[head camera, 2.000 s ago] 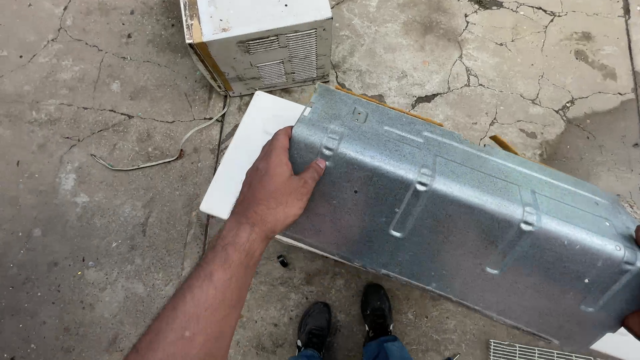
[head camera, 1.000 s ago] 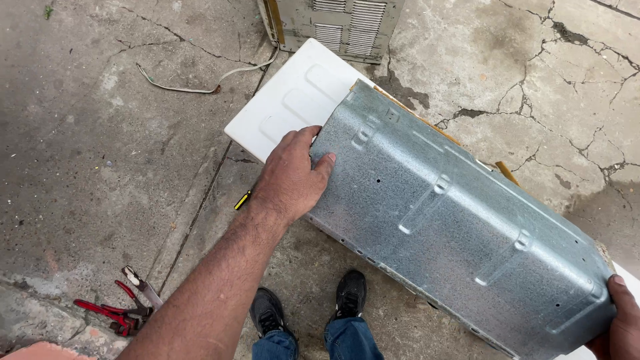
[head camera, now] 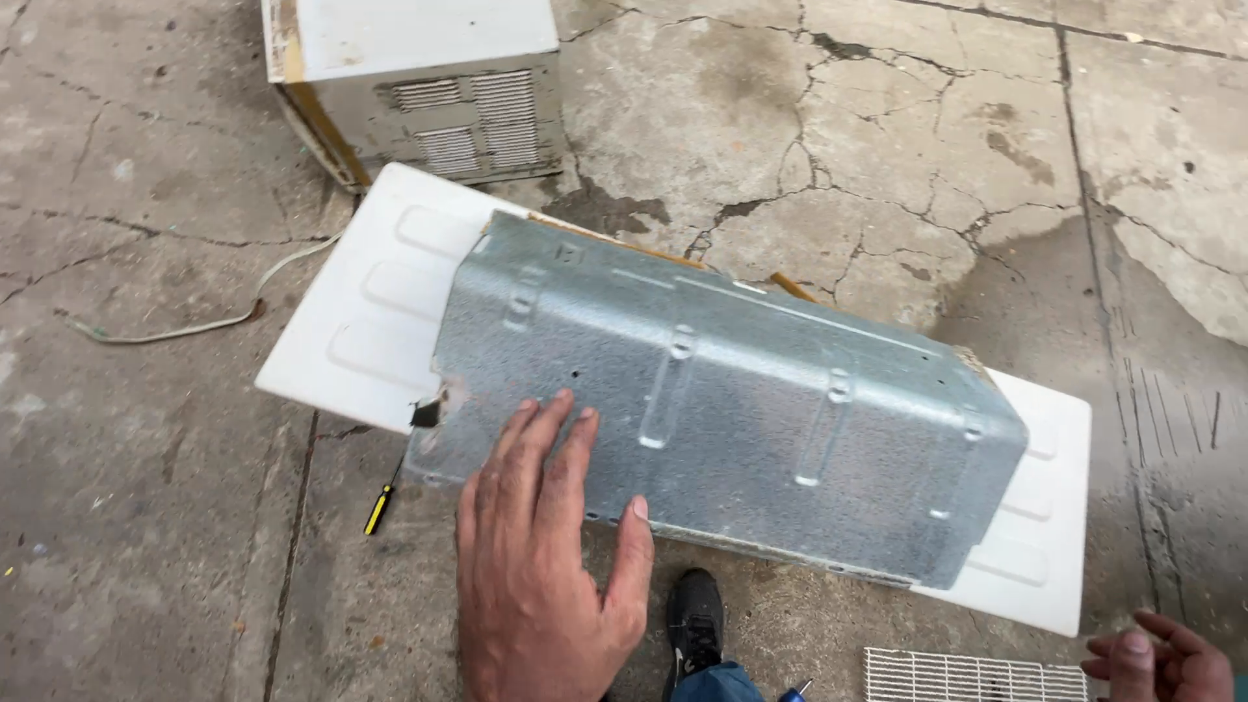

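Note:
A galvanized sheet-metal housing (head camera: 741, 409), with pressed ribs and a torn notch at its left edge, rests on a long white panel (head camera: 356, 312) whose two ends stick out beyond it. My left hand (head camera: 556, 556) is spread over the near left part of the housing, fingers apart and holding nothing; whether a fingertip touches the metal is unclear. Off the panel's right end is my right hand (head camera: 1160, 658), partly cut off by the frame, its fingers loosely bent and nothing visible in them.
A boxy metal unit with louvred vents (head camera: 414, 122) stands behind at upper left, near a pale cable (head camera: 195, 331). A yellow-and-black screwdriver (head camera: 380, 509) lies on the cracked concrete. A white grille (head camera: 975, 676) and my shoe (head camera: 695, 619) are at the near side.
Both hands have come off the ends of the metal housing, which they held a second ago. The left one now hovers at its near side; the right is beyond the panel.

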